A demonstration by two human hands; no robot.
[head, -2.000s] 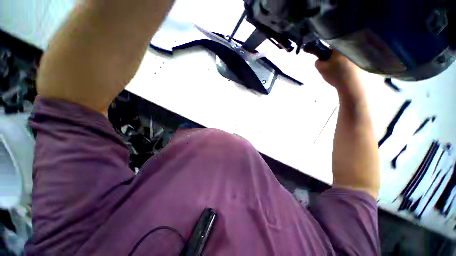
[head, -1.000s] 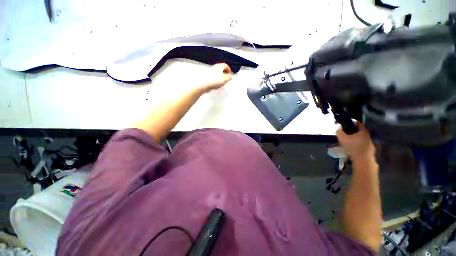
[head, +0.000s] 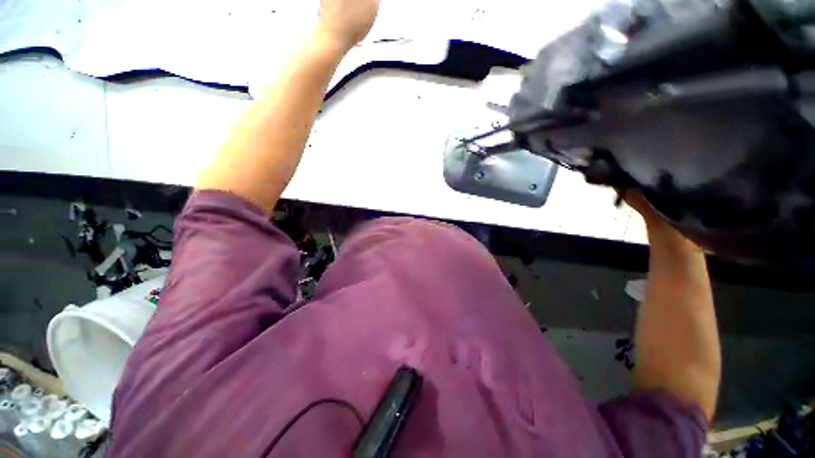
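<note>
The cutting machine's motor body (head: 679,134) fills the upper right. Its grey base plate (head: 500,172) lies on the white table, with the thin knife stand rising from it, apart from the cut edge of the lay. My right hand (head: 633,199) is mostly hidden behind the motor, at the black handle. My left hand (head: 350,16) is at the top edge, partly cut off, over the white paper marker (head: 205,36); its fingers are not clear. The dark fabric edge (head: 474,61) shows below the paper, left of the machine.
The white table's front edge (head: 375,211) runs across the view. Below it, at left, are a white bucket (head: 94,344), dark and pale scraps (head: 116,255) on the floor and several white tube-like items (head: 54,416). A black device (head: 390,413) with a cord hangs on my front.
My left hand has left the dark strip edge and moved up to the top of the view. The machine's base plate has turned slightly. The curved strip no longer shows in the same place.
</note>
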